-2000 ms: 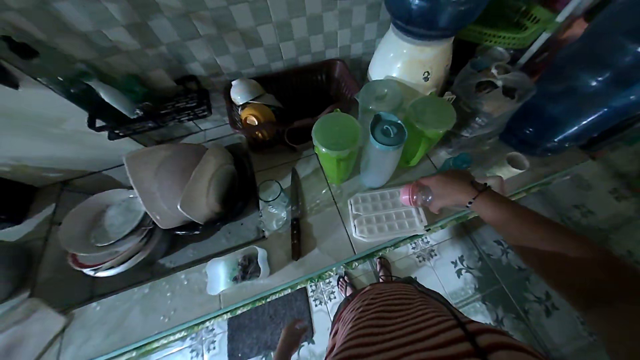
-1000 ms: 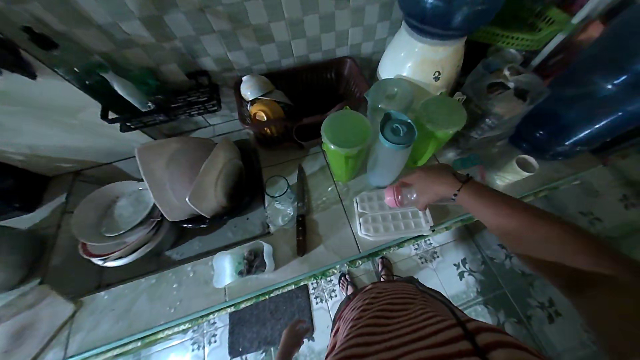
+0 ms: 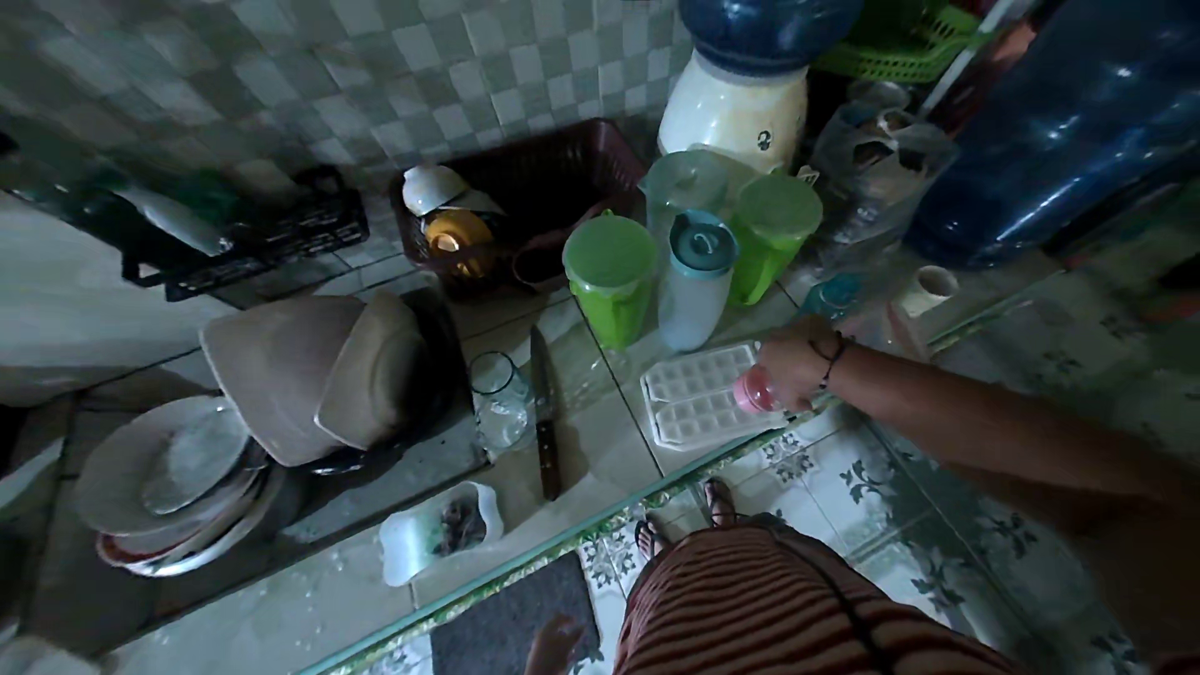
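My right hand (image 3: 797, 364) holds a small clear bottle with a pink cap (image 3: 755, 389), tilted over the right side of a white ice cube tray (image 3: 698, 412). A second, similar tray part lies just behind it. Behind the trays stand a pitcher with a teal lid (image 3: 703, 244) and green-lidded pitchers (image 3: 611, 281). My left hand (image 3: 555, 642) hangs low beside the striped garment, partly cut off by the frame edge, with nothing seen in it. A kitchen knife (image 3: 544, 422) and a clear glass jar (image 3: 500, 403) lie and stand left of the trays.
Stacked plates (image 3: 141, 478) and large basins (image 3: 281, 375) fill the left. A dark plastic basket (image 3: 600, 159) holds bowls by the wall. A white container (image 3: 403, 544) sits near the counter edge. A water dispenser (image 3: 731, 112) and a large blue bottle (image 3: 1041, 141) stand at the back right.
My right hand with the bottle has shifted over the tray, first to its left side near the back, then back toward the right and the front. My left hand stays low.
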